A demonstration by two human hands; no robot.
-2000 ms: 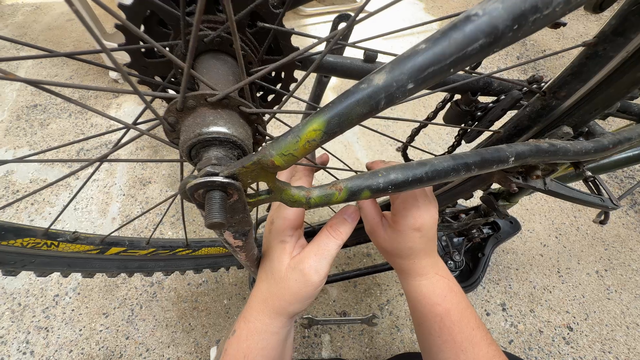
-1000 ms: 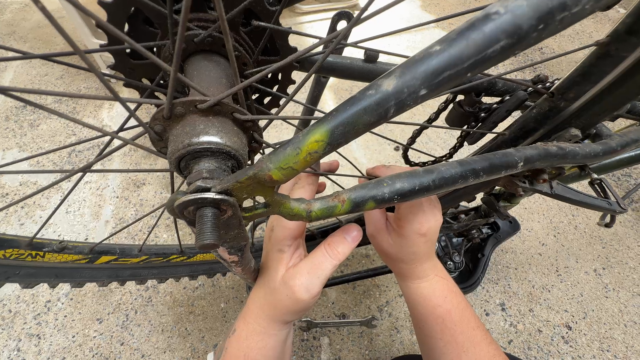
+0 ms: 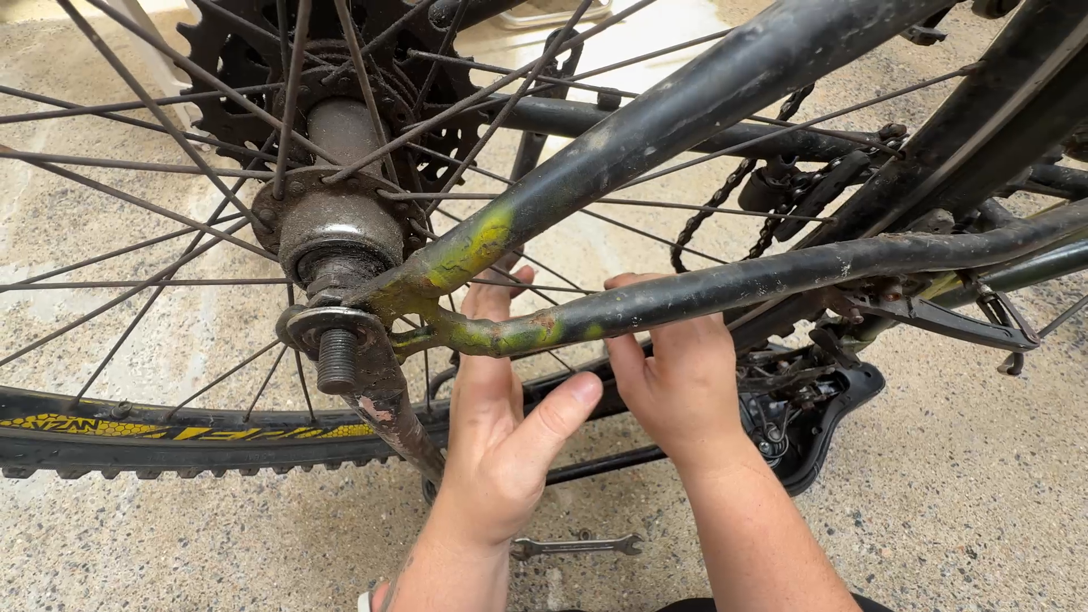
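A bicycle's rear wheel hub (image 3: 340,221) sits in the frame's dropout, its threaded axle end (image 3: 337,361) sticking out past a washer. Two black frame tubes, the upper one (image 3: 646,127) and the lower one (image 3: 722,293), meet at the dropout, where yellow-green paint shows. My left hand (image 3: 506,433) is under the lower tube near the dropout, thumb raised and fingers reaching behind the tube among the spokes. To its right, my right hand (image 3: 680,382) reaches up behind the lower tube with bent fingers. The tube hides the fingertips of my right hand, and whether they grip anything cannot be told.
An open-end wrench (image 3: 578,546) lies on the concrete below my hands, beside a small nut-like part. The knobby tire (image 3: 212,446) runs along the left. A black saddle (image 3: 837,425) rests on the ground at the right. The cassette (image 3: 246,76) and chain (image 3: 714,204) are behind the spokes.
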